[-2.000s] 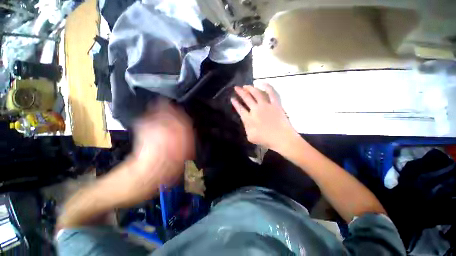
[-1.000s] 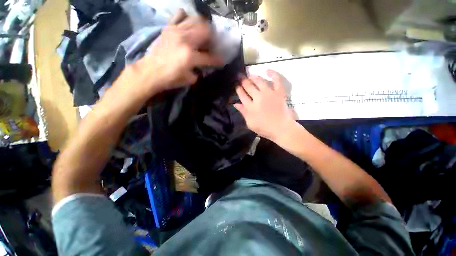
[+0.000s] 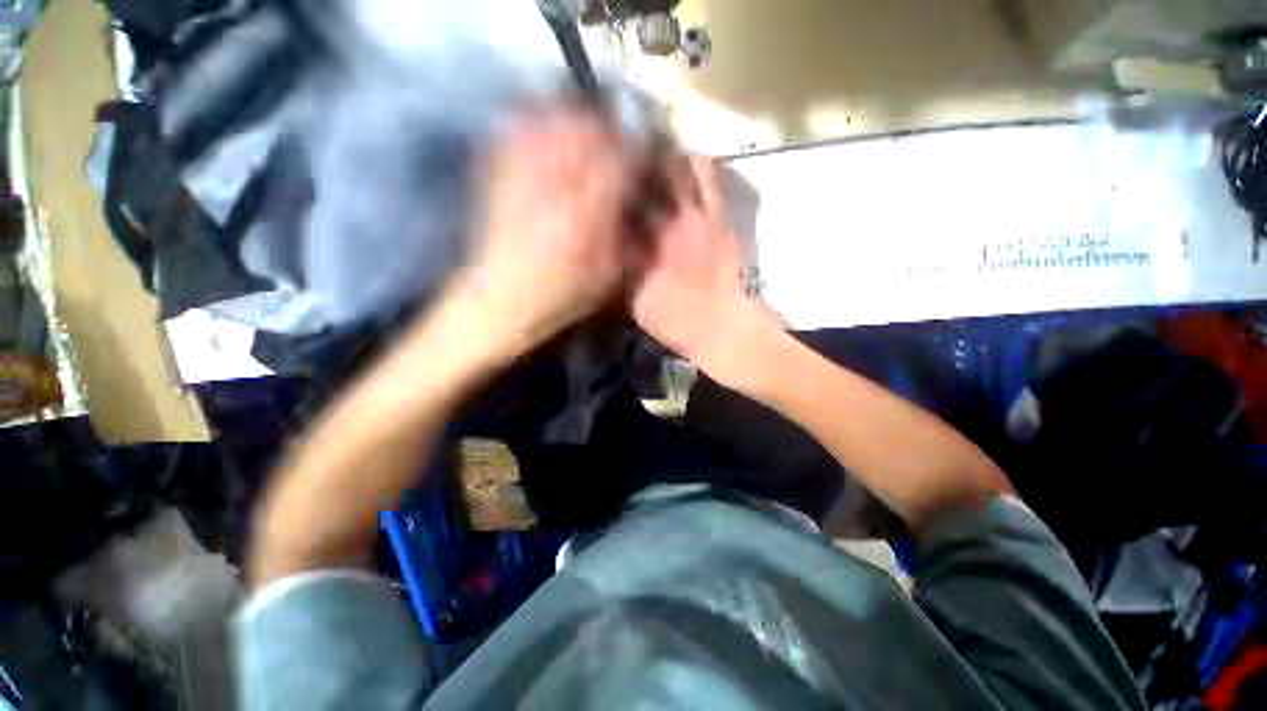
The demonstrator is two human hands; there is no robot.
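A bunched garment (image 3: 375,208) of grey, white and black cloth lies at the left of the sewing machine (image 3: 889,63), blurred, with black cloth hanging over the table's front edge. My left hand (image 3: 556,202) is blurred and lies over the garment just below the needle area; its fingertips are not clear. My right hand (image 3: 695,271) is beside it, almost touching, its fingers bent at the black cloth. What the fingers pinch is hidden by blur. A knurled silver knob (image 3: 657,34) shows above my hands.
The white machine table (image 3: 889,222) with ruler marks runs right. A tan board (image 3: 104,278) stands at the left. A blue crate (image 3: 431,570) is below the table; dark garments (image 3: 1139,417) fill the lower right. A blurred yellow-orange item is at the far left edge.
My left hand has moved down and right, close to my right hand. My right hand has moved slightly left. The grey and white cloth has shifted, and the whole view has shifted a little.
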